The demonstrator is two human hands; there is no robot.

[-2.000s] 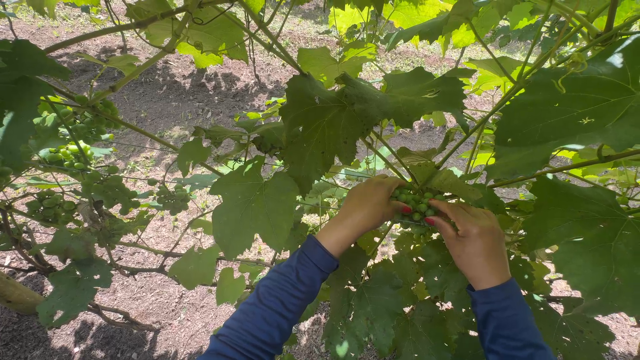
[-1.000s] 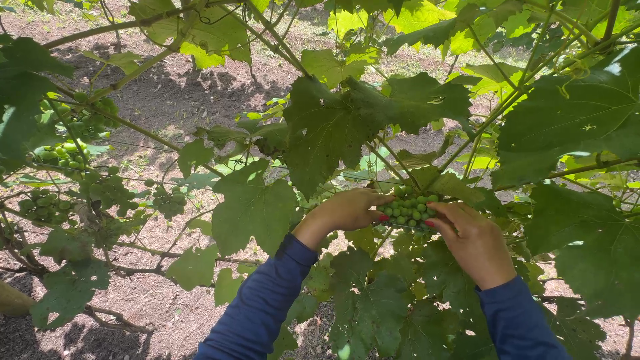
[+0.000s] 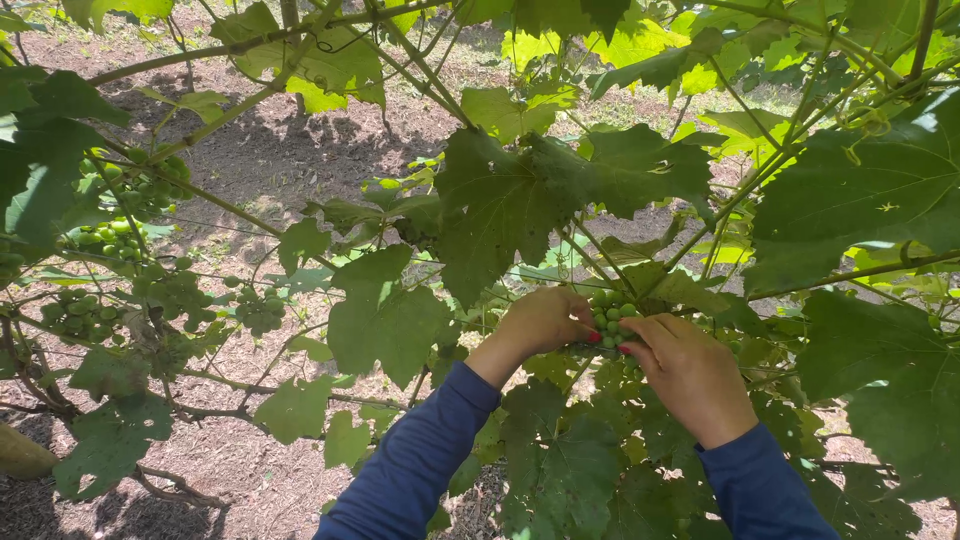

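Observation:
A bunch of green grapes [image 3: 611, 313] hangs among the vine leaves right of centre, between my two hands. My left hand [image 3: 546, 321] is at its left side, thumb and fingers bent against the berries. At the right side of the bunch, my right hand [image 3: 686, 371] has its thumb and forefinger on the berries, with the back of the hand toward me. The fingertips of both hands partly cover the grapes, and whether either hand grips a berry or the stem cannot be told. A broad grape leaf [image 3: 499, 206] hangs above my left hand.
More green grape bunches [image 3: 109, 240] hang at the left. A vine cane [image 3: 225, 49] crosses the upper left, and another cane [image 3: 870, 276] runs at the right. Large leaves [image 3: 862, 187] crowd the right side. A wooden post [image 3: 22, 454] shows at the lower left, above mulched soil.
One second ago more of the bunch showed between my hands; now my fingers cover more of it. Both hands have stayed around the same bunch.

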